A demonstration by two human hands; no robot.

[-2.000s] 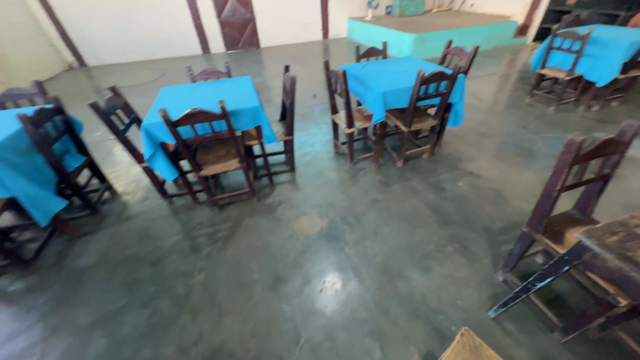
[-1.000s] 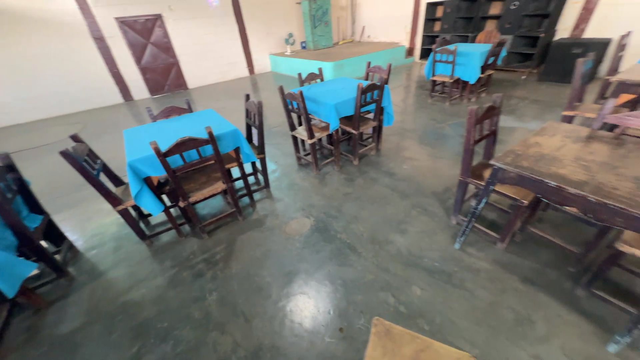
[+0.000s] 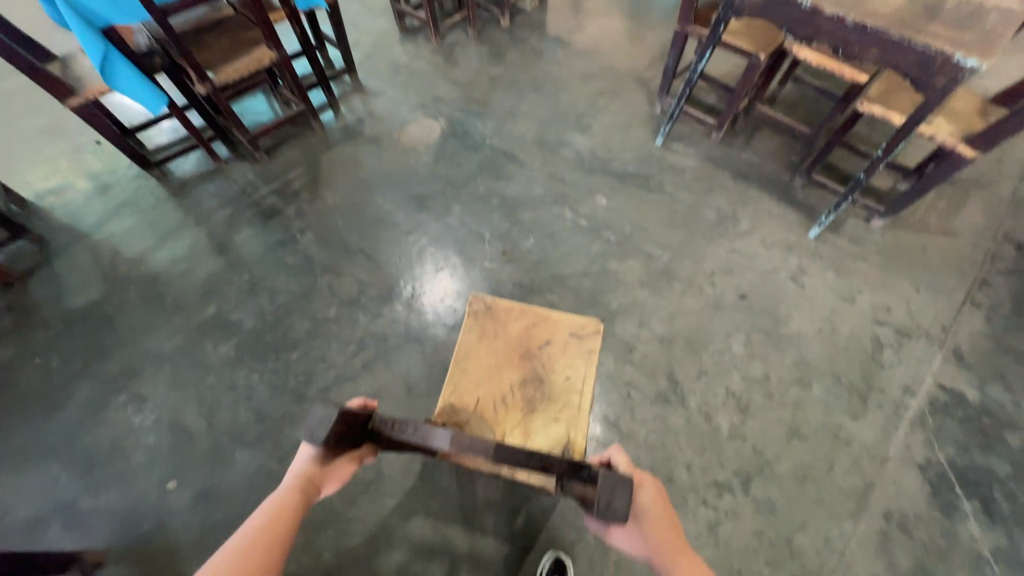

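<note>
A dark wooden chair stands or hangs below me, seen from above its back; whether its legs touch the floor is hidden. Its tan seat (image 3: 524,368) extends away beyond the dark top of the chair back (image 3: 472,446). My left hand (image 3: 336,460) grips the left post of the back, fingers wrapped around it. At the right post, my right hand (image 3: 636,504) is closed around the wood just under the post's top.
A table with a blue cloth (image 3: 120,60) and dark chairs (image 3: 228,60) stands at upper left. At upper right is a worn wooden table (image 3: 904,40) with several chairs around it. A shoe tip (image 3: 554,563) shows at the bottom edge, on the grey floor.
Both my hands and the back of the chair have come into view; earlier only a corner of the tan seat showed at the bottom. The view has tilted down toward the floor.
</note>
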